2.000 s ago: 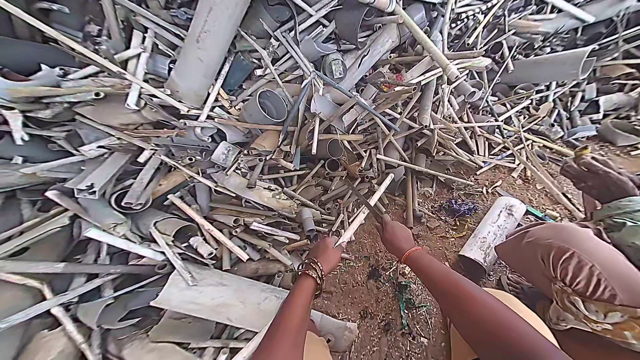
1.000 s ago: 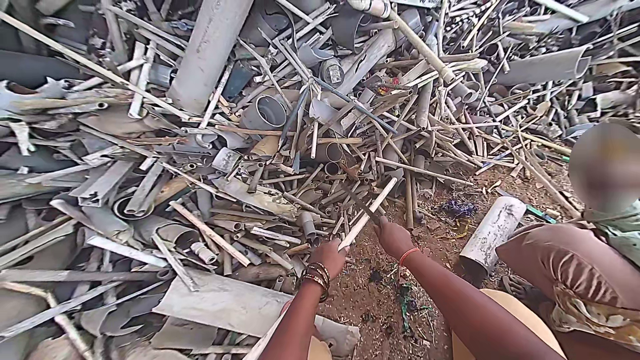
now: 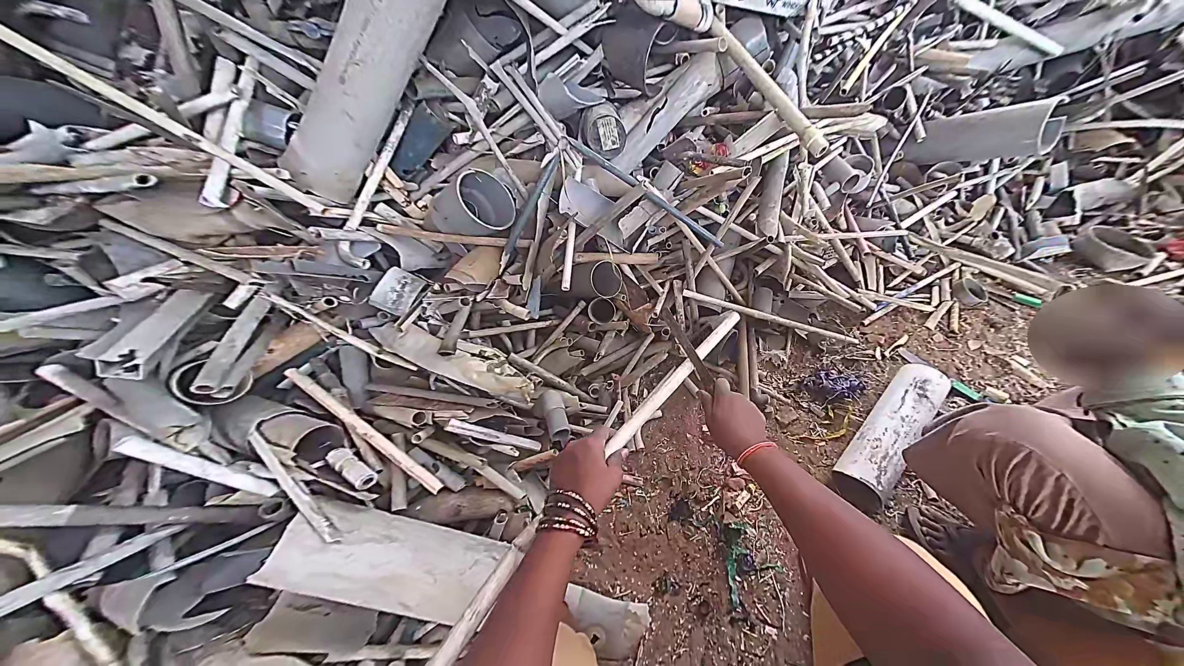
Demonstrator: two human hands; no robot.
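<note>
My left hand (image 3: pixel 586 467), with beaded bracelets at the wrist, is closed around a long pale plastic pipe (image 3: pixel 673 385) that slants from the bottom edge up to the right. My right hand (image 3: pixel 733 424), with an orange thread on the wrist, grips a dark, narrow blade-like tool (image 3: pixel 686 344). The tool crosses the pipe near its upper end; whether it touches the pipe cannot be told. Its handle is hidden in my fist.
A heap of scrap plastic pipes (image 3: pixel 462 370) spreads over the left and far side. A wide white pipe piece (image 3: pixel 895 430) lies on the littered soil (image 3: pixel 680 573) at right. Beside it a person (image 3: pixel 1045 462) sits close to my right arm.
The other person at right has leaned in, so that the head now shows where two seconds ago only a hand and the knee did. My hands still hold the pipe and the tool.
</note>
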